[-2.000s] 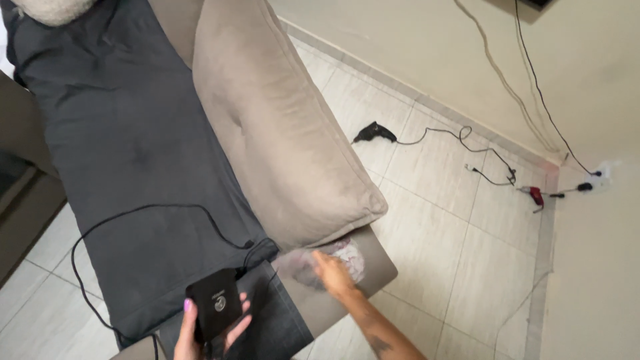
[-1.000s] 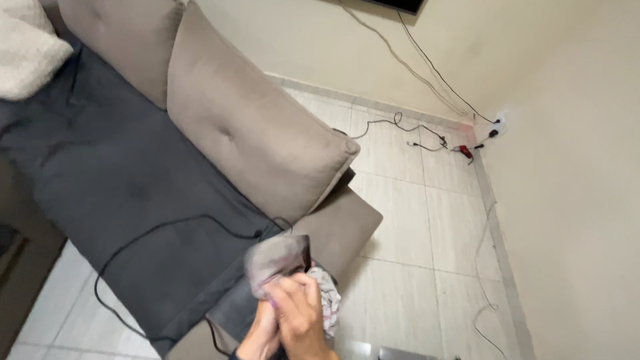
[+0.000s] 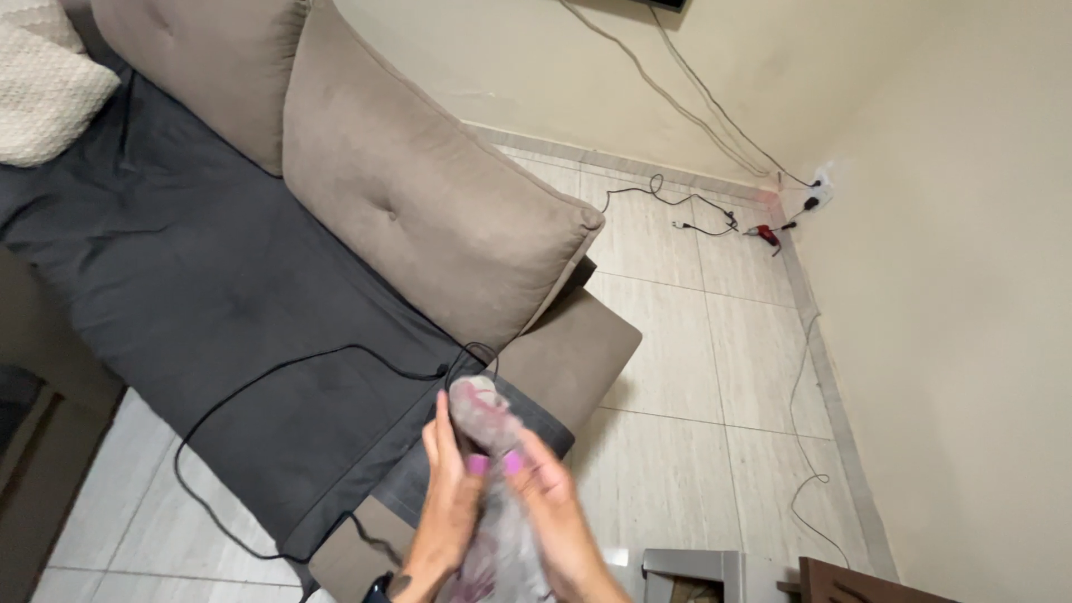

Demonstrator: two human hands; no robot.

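Between my left hand (image 3: 456, 486) and my right hand (image 3: 544, 486) is a crumpled pale cloth with pink marks (image 3: 486, 410), both sets of fingers gripping it. Its lower part hangs toward the bottom edge, blurred. Whether anything lies inside the cloth cannot be told. A black cable (image 3: 276, 366) loops over the dark grey sofa cover (image 3: 226, 276) and ends in a plug close above my hands. Just beyond them is the sofa's taupe armrest (image 3: 578, 352), with a large taupe cushion (image 3: 419, 184) leaning behind it.
A cream knitted blanket (image 3: 50, 92) lies at the upper left. Cords and a red-and-black tool (image 3: 766, 236) are on the tiled floor near the wall outlet (image 3: 821, 188). A grey plastic stool (image 3: 695, 563) and a brown wooden piece (image 3: 854, 582) stand at the bottom right.
Two seconds ago my left hand held a black box-shaped device and my right hand was at the cloth on the armrest. Now both hands are on the cloth and the device is not visible.
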